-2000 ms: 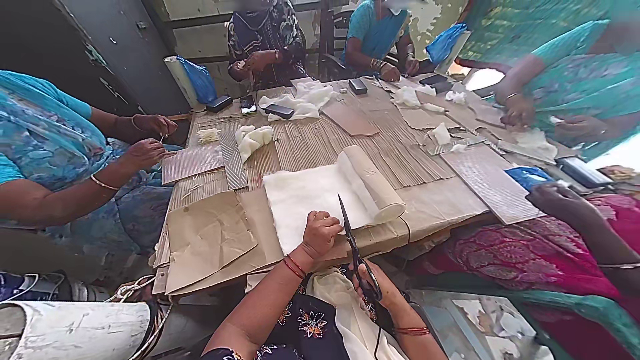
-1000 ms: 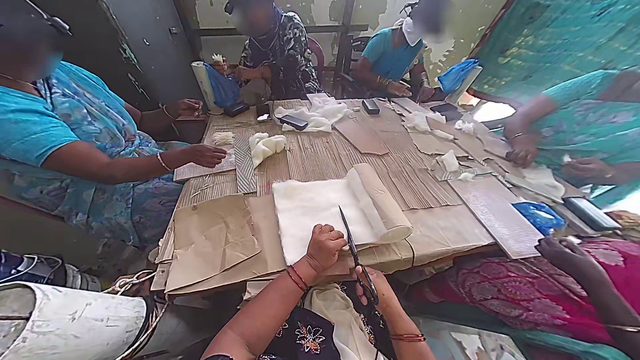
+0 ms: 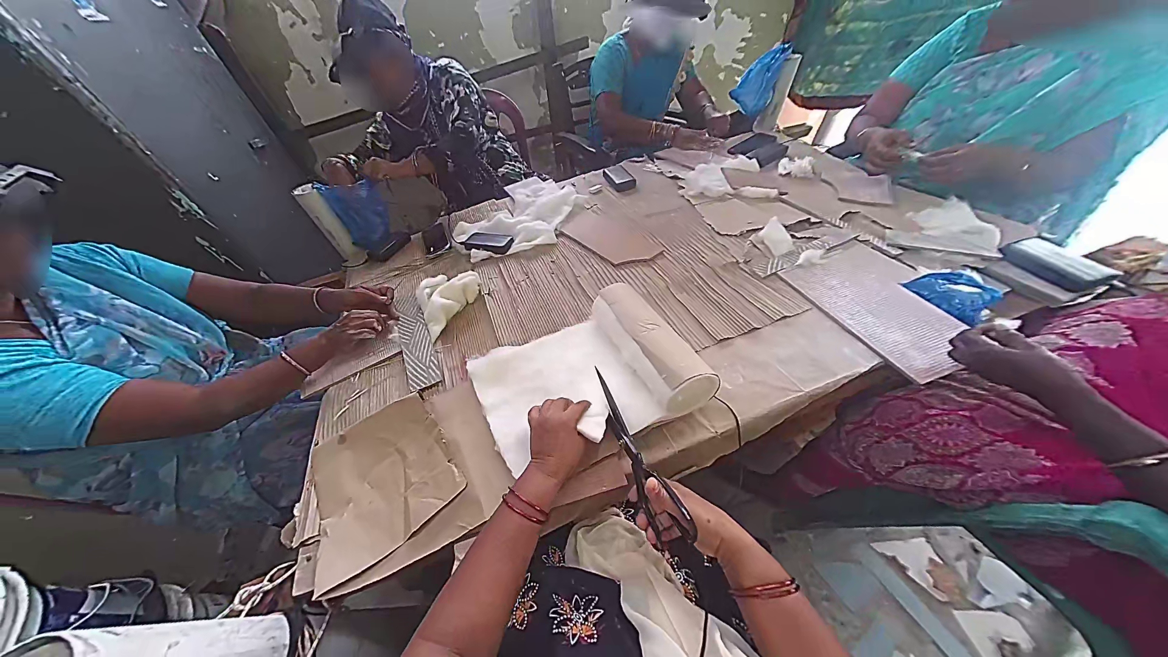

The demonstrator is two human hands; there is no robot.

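Note:
A sheet of white cotton batting point(image 3: 520, 365) lies partly unrolled at the near side of the table, its rest wound in a roll with brown paper point(image 3: 659, 351) at the right. My left hand point(image 3: 557, 438) grips the sheet's near edge, which is bunched at the fingers. The handles of a pair of black scissors point(image 3: 630, 438) are in my right hand point(image 3: 680, 520), below the table edge. The blades point up and away, beside the sheet, between my left hand and the roll; whether they touch the sheet cannot be told. Cream cloth point(image 3: 611, 584) lies on my lap.
Brown paper pieces point(image 3: 383, 493) lie at the left table corner. Corrugated cardboard point(image 3: 684, 278) covers much of the tabletop, with cotton tufts point(image 3: 447, 299) on it. Several people sit around, their hands working over the table. A ridged board point(image 3: 876, 301) juts over the right edge; a white bucket point(image 3: 182, 639) is lower left.
My left hand keeps hold of the batting and my right hand keeps the scissors. The hands of the person at the left have come closer together since one second ago. The view has shifted slightly.

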